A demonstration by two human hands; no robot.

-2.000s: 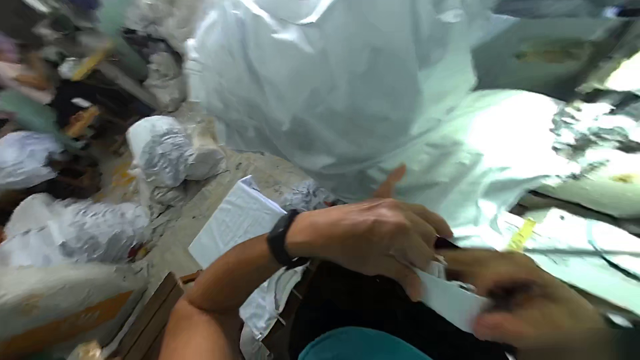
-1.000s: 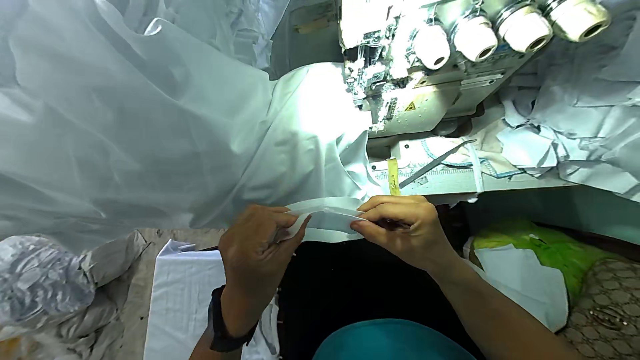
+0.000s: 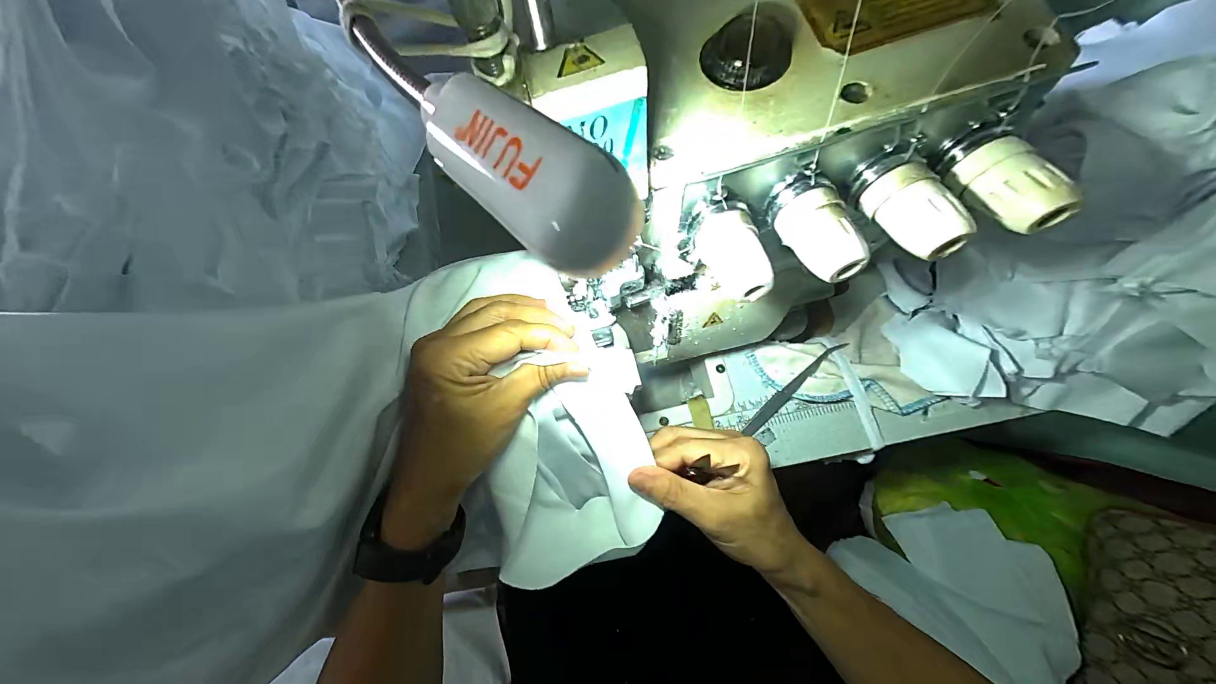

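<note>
Under the lit overlock sewing machine [image 3: 684, 123], my left hand [image 3: 484, 380] pinches the edge of a white fabric piece [image 3: 608, 427] between thumb and fingers, close to the presser foot [image 3: 603, 332]. My right hand [image 3: 708, 484] grips the same fabric at its right edge, lower down. A small dark metal tool, perhaps thread snips [image 3: 705, 470], is also tucked in my right hand. The fabric hangs in folds between the hands. Whether its edge lies under the presser foot cannot be seen clearly.
A grey lamp head [image 3: 532, 171] hangs just above my left hand. Dark tweezers [image 3: 793, 389] lie on the machine bed beside a ruler scale. White cloth [image 3: 190, 456] fills the left side. Fabric scraps [image 3: 959, 351] lie at the right, above a green bag [image 3: 988, 503].
Both hands have moved up to the machine with the white fabric, which they held lower down in front of it one second ago. The view has shifted strongly, and the lamp now shows.
</note>
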